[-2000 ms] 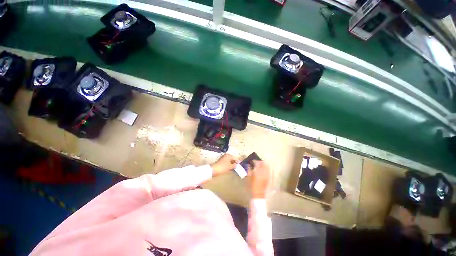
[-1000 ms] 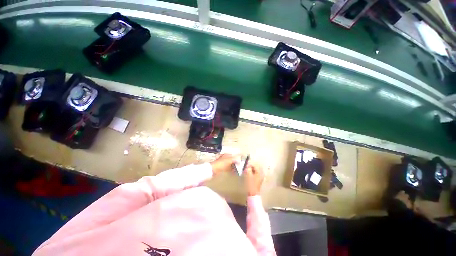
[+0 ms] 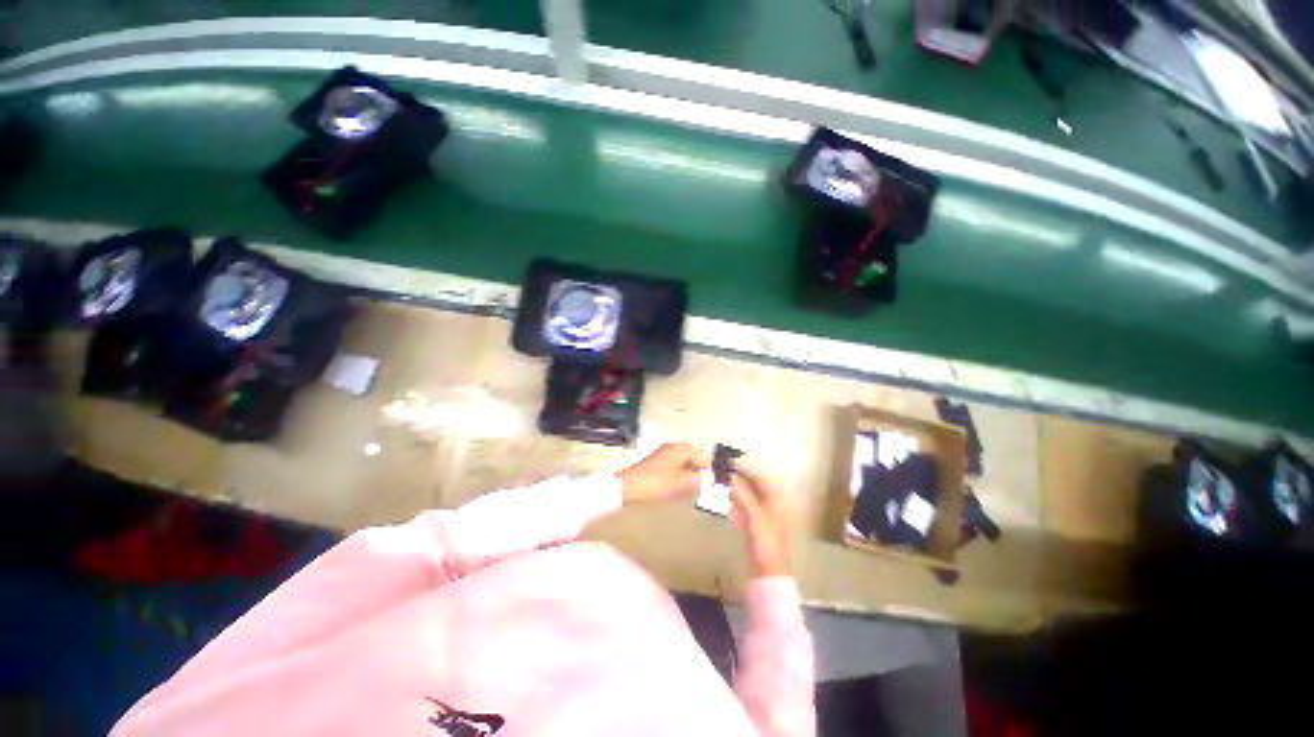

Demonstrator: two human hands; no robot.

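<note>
My left hand and my right hand are close together over the bench, in front of an open speaker housing. Between their fingertips is a small black pad with a white backing piece at its lower end. The fingers of both hands are at the pad; the exact grip is blurred. The open housing lies at the belt edge, its round silver driver facing up and its smaller half toward me, joined by red wires.
A carton of black and white pieces stands right of my hands, with loose black pads beside it. More open housings lie on the left bench, others on the green belt. A white card and pale scraps lie left.
The pad, seen edge-on a second ago, now shows its flat face with the white piece at the bottom. My right hand has turned and shifted slightly right. The view has shifted a little.
</note>
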